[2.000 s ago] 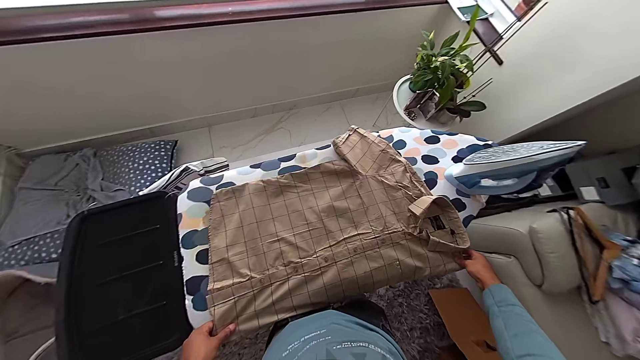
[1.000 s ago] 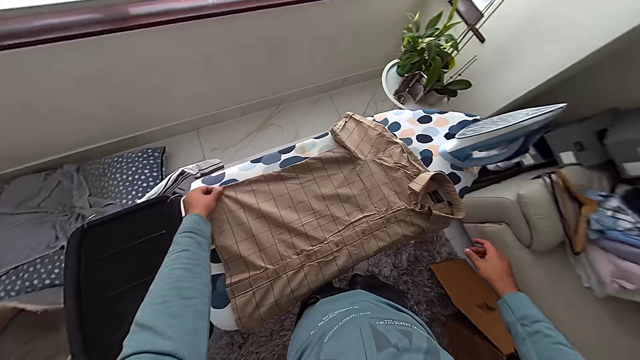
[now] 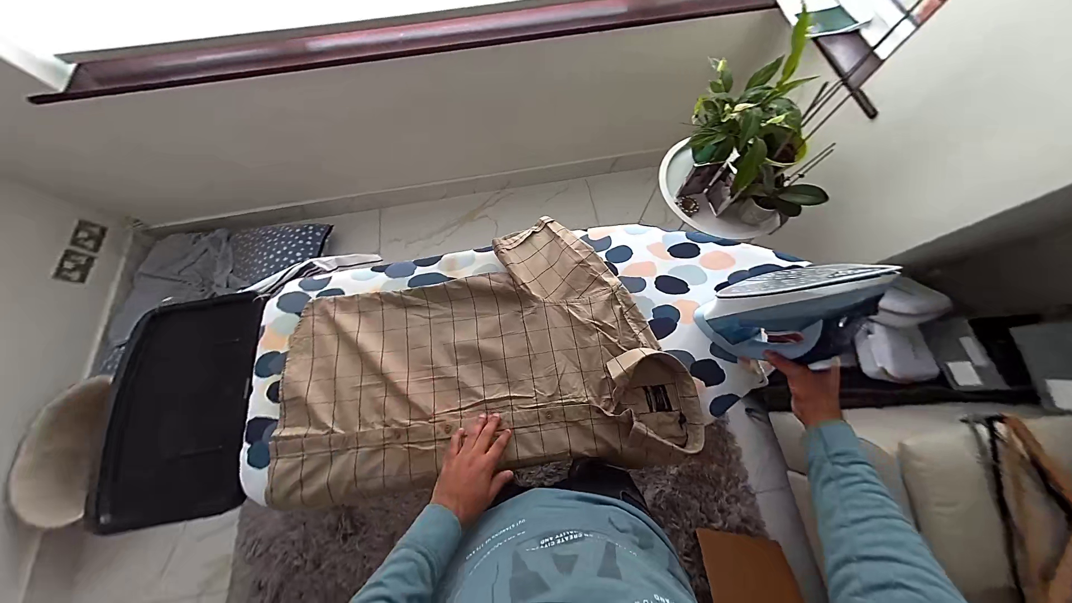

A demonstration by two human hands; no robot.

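A tan checked short-sleeved shirt point(image 3: 435, 352) lies buttoned and spread on the dotted ironing board point(image 3: 670, 276), its collar toward the right and one sleeve pointing at the far edge. My left hand point(image 3: 476, 465) rests on the shirt near its button placket, fingers slightly apart and holding nothing. At the right end of the board a blue and white steam iron point(image 3: 796, 306) lies tipped with its soleplate facing up and away. My right hand point(image 3: 804, 387) is at the iron's handle; its fingers are partly hidden beneath it, so how firmly they close cannot be told.
A black plastic panel point(image 3: 180, 410) adjoins the board's left end. Beyond the board stands a round white table point(image 3: 670, 188) with potted plants point(image 3: 749, 134). At the right are a cream sofa point(image 3: 871, 435) and hanging clothes; a cardboard piece point(image 3: 745, 565) lies below.
My left hand has moved from the shirt's far left corner to its near placket. My right hand has gone from beside the near edge to the iron. The shirt lies flatter along the board.
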